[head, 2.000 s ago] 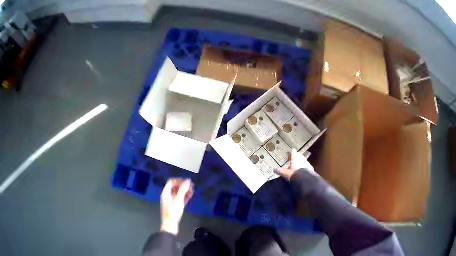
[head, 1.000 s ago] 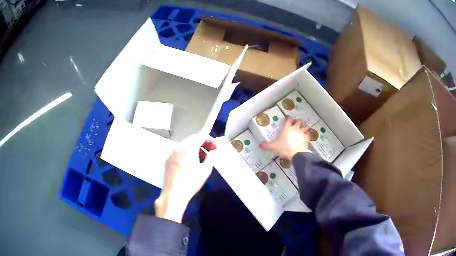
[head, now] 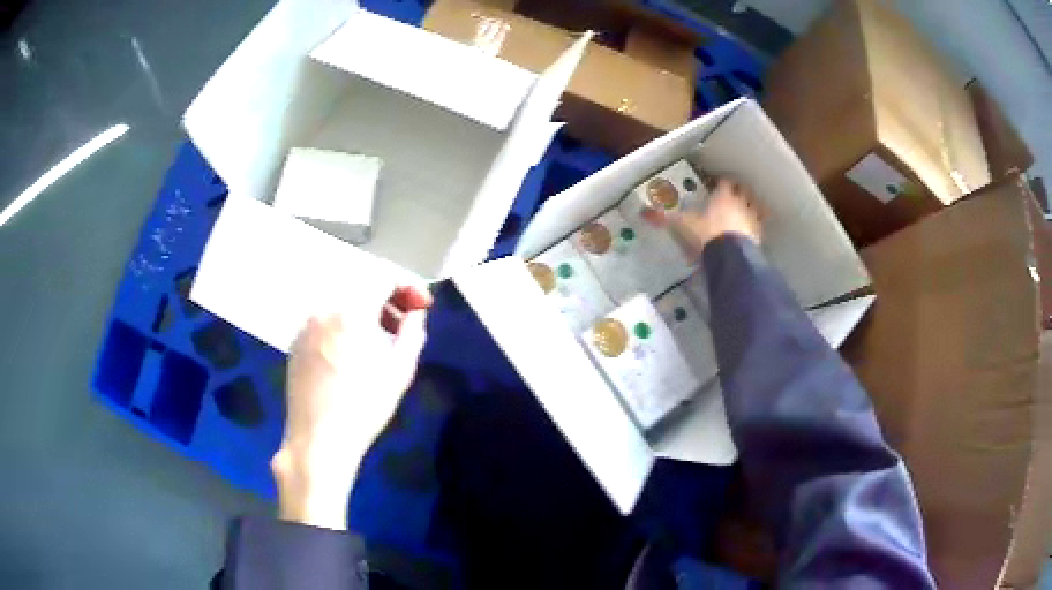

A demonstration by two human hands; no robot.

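Observation:
A white carton [head: 796, 236] with open flaps holds several small white product boxes [head: 641, 355], each with a gold round mark and a green dot. My right hand [head: 718, 217] reaches into this carton, its fingers spread around a box near the far side; whether it grips it I cannot tell. My left hand [head: 352, 380] is over the front flap of a second open white carton [head: 404, 81], fingers curled, with nothing seen in it. That second carton has one small white box [head: 328, 188] inside.
Both cartons stand on a blue pallet [head: 237, 398]. A low brown cardboard box [head: 623, 87] is behind them. Larger brown boxes stand on the right, one closed [head: 877, 92] and one in front [head: 946, 346]. Grey floor [head: 69, 254] lies to the left.
My right hand has moved deeper towards the far side of the right carton. The boxes there have shifted, and one nearer box sits higher. My left hand has moved left and down.

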